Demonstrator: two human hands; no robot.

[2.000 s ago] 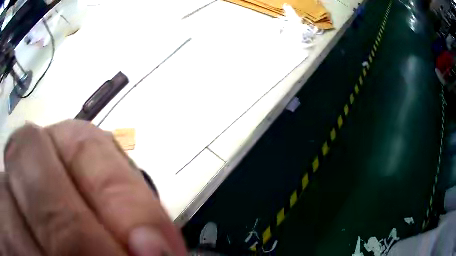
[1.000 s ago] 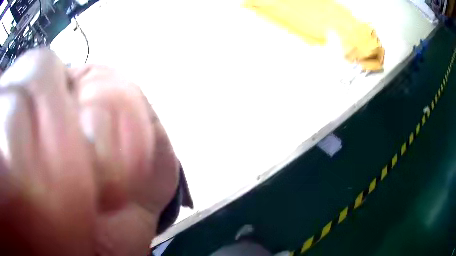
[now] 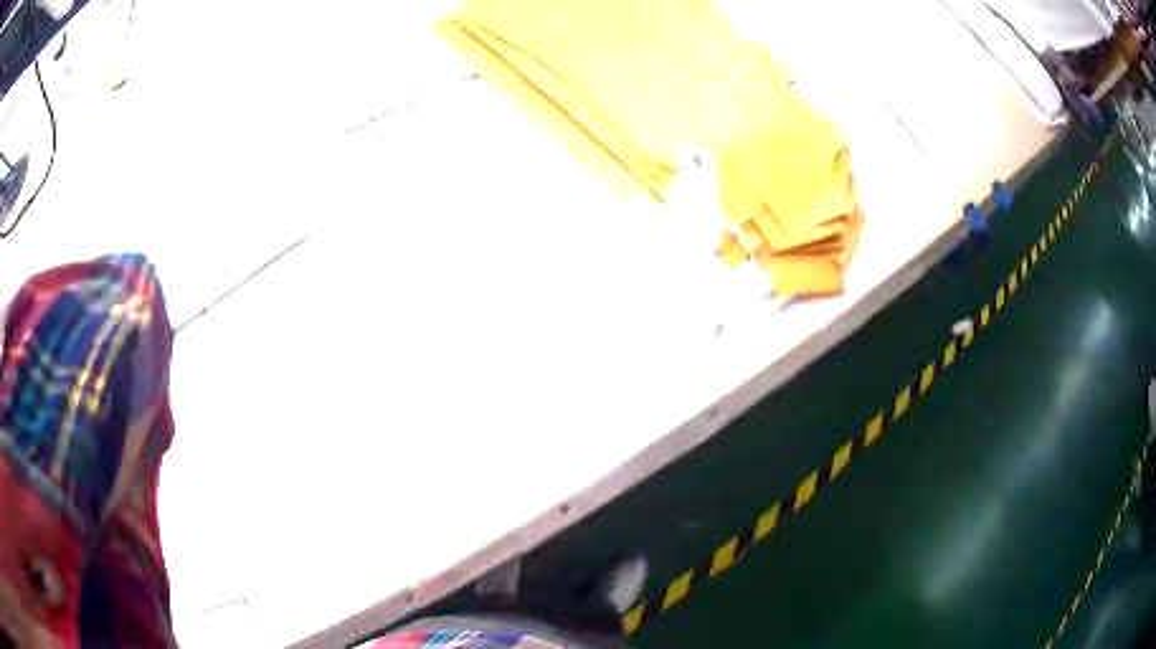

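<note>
A stack of tan cut panels [image 3: 773,152] lies on the pale table near its right edge, with several layers showing at its near end. Crumpled white ties [image 3: 697,209] lie against the stack's near side. White sheet material [image 3: 418,317] with thin dark lines covers the table in front of me. A plaid sleeve shows at the left edge; no hand can be made out at its end. Neither of my hands is visible.
The table's metal-coloured edge [image 3: 571,501] runs from bottom left to upper right. Blue clamp-like parts [image 3: 976,218] sit on it. Beyond are a green floor [image 3: 1001,456] and yellow-black tape [image 3: 875,431]. A cable [image 3: 48,140] is at upper left.
The hand that filled the lower left has gone from view, and a plaid sleeve shows there. The view has shifted, so the tan stack appears lower and more to the left.
</note>
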